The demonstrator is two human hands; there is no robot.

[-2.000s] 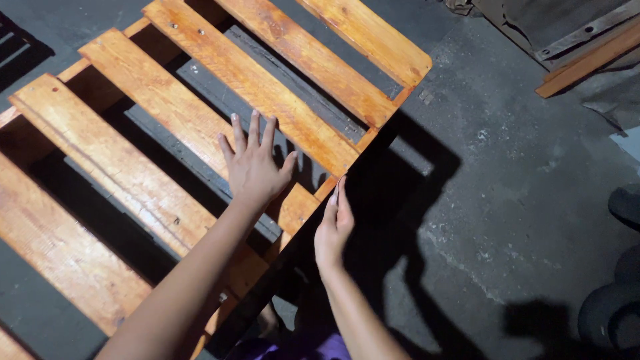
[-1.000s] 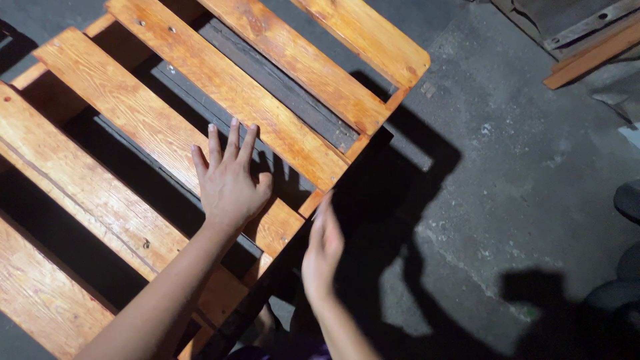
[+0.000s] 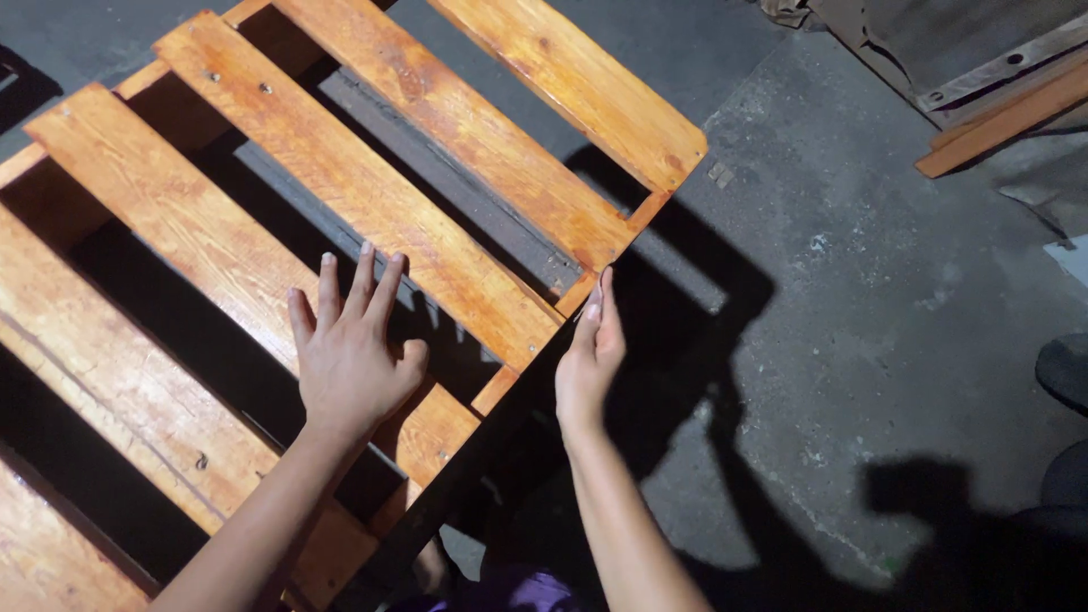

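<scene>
A slatted wooden frame (image 3: 365,212) with a glossy orange-brown finish fills the left and centre of the head view, its slats running diagonally with dark gaps between them. My left hand (image 3: 353,357) lies palm down across one slat, fingers spread, holding nothing. At the frame's near right edge is my right hand (image 3: 591,357), thumb and fingers closed on a thin, flat piece, perhaps sandpaper, of which only a sliver shows. The fingertips are against or very close to the side of the frame.
Grey concrete floor (image 3: 833,280) lies right of the frame, crossed by shadows. At the upper right are an orange-brown wooden strip (image 3: 1003,119), a light strip with holes (image 3: 1011,64) and sheet-like material. Dark rounded objects (image 3: 1067,374) stand at the right edge.
My right hand, lower along the frame's edge a second ago, has moved up and to the right along it. My left hand still rests on the slats.
</scene>
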